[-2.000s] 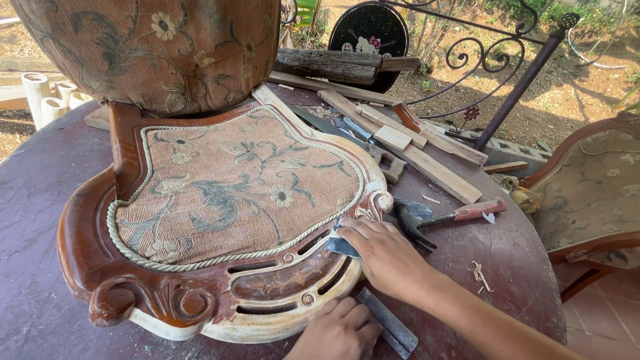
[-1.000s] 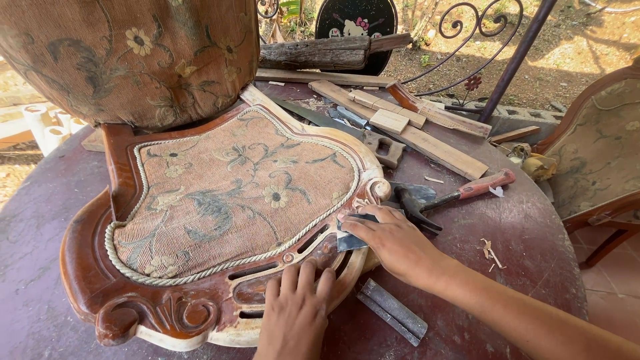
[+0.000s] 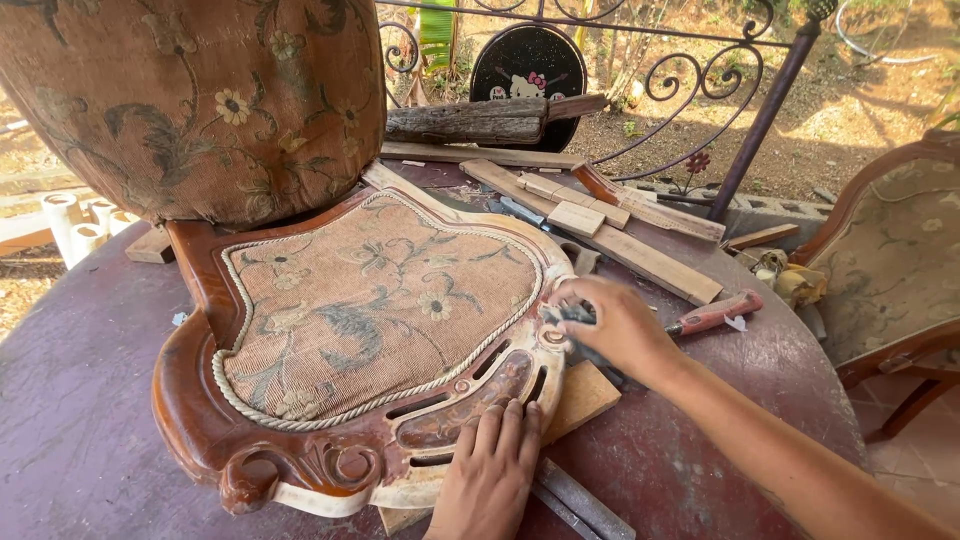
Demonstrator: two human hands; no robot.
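A carved wooden chair back with floral upholstery and cord trim lies on a round table. Its left part is glossy brown; the right rim is bare, pale wood. My left hand rests flat, fingers on the lower rim beside the slots. My right hand pinches a dark, sheet-like piece, probably sandpaper, against the small carved scroll at the right edge. Part of that piece is hidden by the fingers. A wooden block lies beneath the frame. A grey grooved bar lies right of my left hand.
A red-handled tool lies right of my right hand, its head hidden. Wood strips and a weathered log occupy the table's far side. The upholstered seat rises at back left. Another chair stands at the right beyond the table.
My right hand has moved from the slotted section up to the scroll at the right edge. My left hand has shifted on the lower rim, its fingers now near the slots.
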